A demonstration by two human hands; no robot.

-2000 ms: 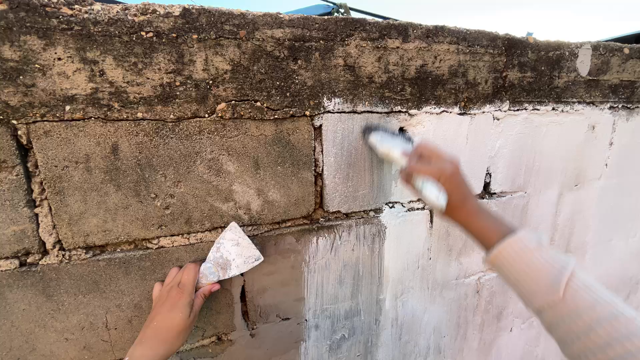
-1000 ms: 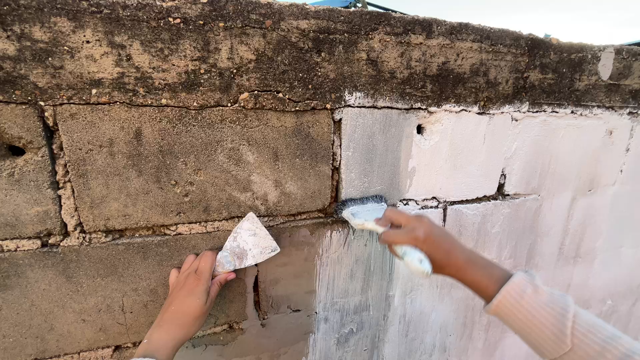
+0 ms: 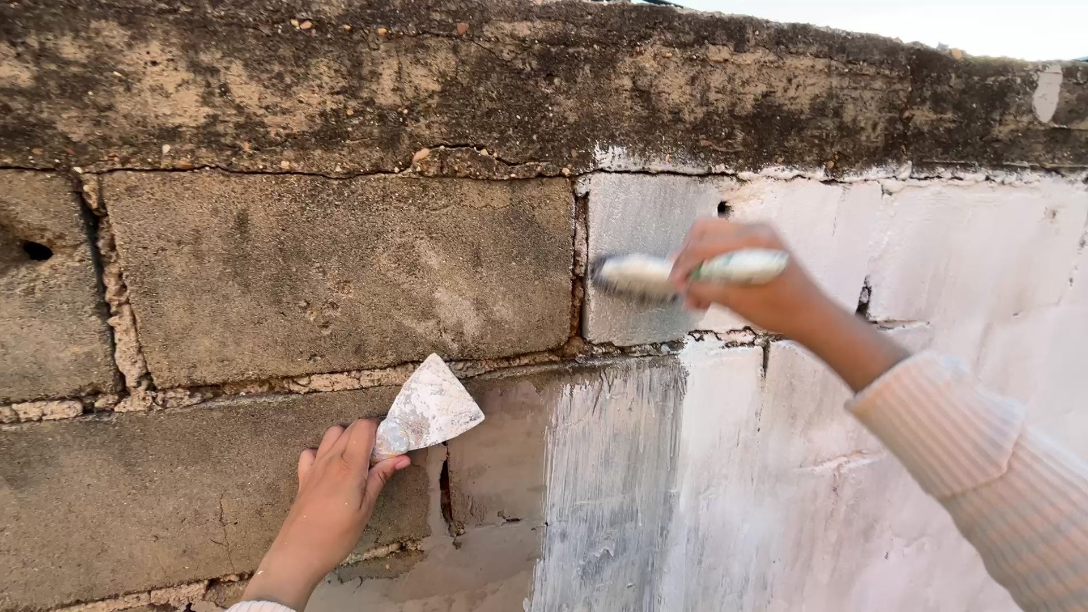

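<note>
My left hand [image 3: 336,501] grips a putty knife [image 3: 432,408] by its handle; the blade, crusted with whitish material, points up and right in front of the lower bare blocks. Blurred by motion, my right hand [image 3: 739,276] is closed around a brush with a pale handle [image 3: 744,266]. Its dark bristles [image 3: 608,276] are at the left edge of a grey-white coated block [image 3: 650,221], just right of an open vertical joint. Streaky thin white coating [image 3: 612,476] covers the wall below.
Bare concrete blocks [image 3: 340,263] with cracked mortar joints fill the left side. A rough, stained cap beam [image 3: 510,85] runs along the top. White-coated wall [image 3: 960,255] extends right, with a small hole [image 3: 723,208] and a gap in a vertical joint [image 3: 864,297].
The brush was high on the grey-white block, then down at its lower joint, and is now back up at mid-height. My left hand keeps hold of the putty knife.
</note>
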